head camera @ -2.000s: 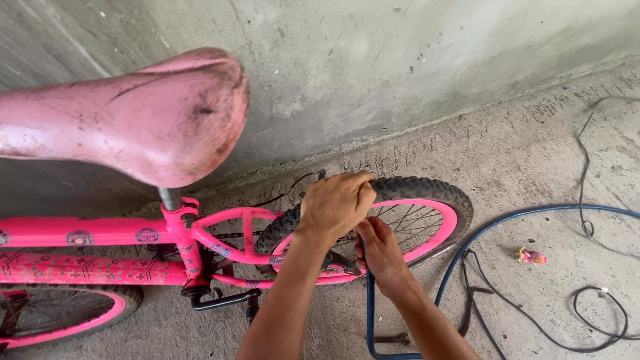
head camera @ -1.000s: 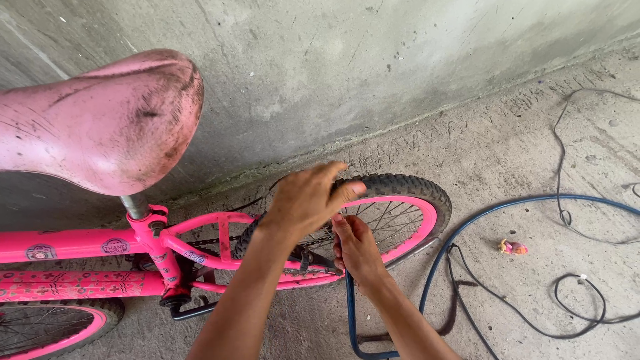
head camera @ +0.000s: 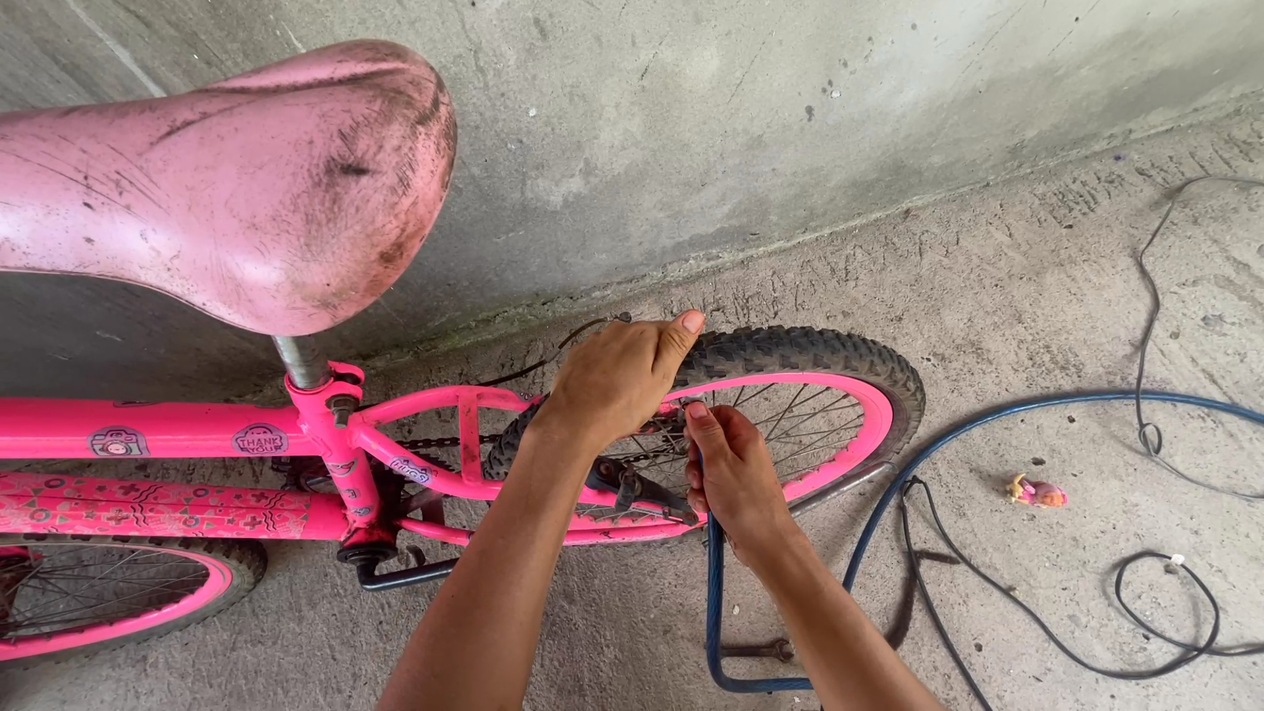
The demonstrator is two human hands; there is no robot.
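A pink bicycle (head camera: 326, 474) with a scuffed pink saddle (head camera: 296, 188) stands along the wall. My left hand (head camera: 622, 380) lies over the top of its rear tire (head camera: 810, 348), thumb pointing out; its fingers are hidden behind the palm. Beside the pink rim, at the spokes, my right hand (head camera: 731, 469) is closed around the end of a blue air hose (head camera: 713, 592). The hose end itself is mostly covered by the fingers, close to the rim's inner edge. Below the right hand, the hose runs down and bends along the floor.
A concrete wall (head camera: 691, 148) rises behind the bicycle. On the rough floor, thin black cables (head camera: 1047, 632) coil at the right, near a small toy figure (head camera: 1037, 492). A wrench (head camera: 755, 650) lies by the hose. The kickstand (head camera: 642, 489) sits near the wheel's hub.
Both hands stay at the rear wheel. My left hand's thumb and fingers have shifted slightly on the tire. My right hand keeps its hold on the hose.
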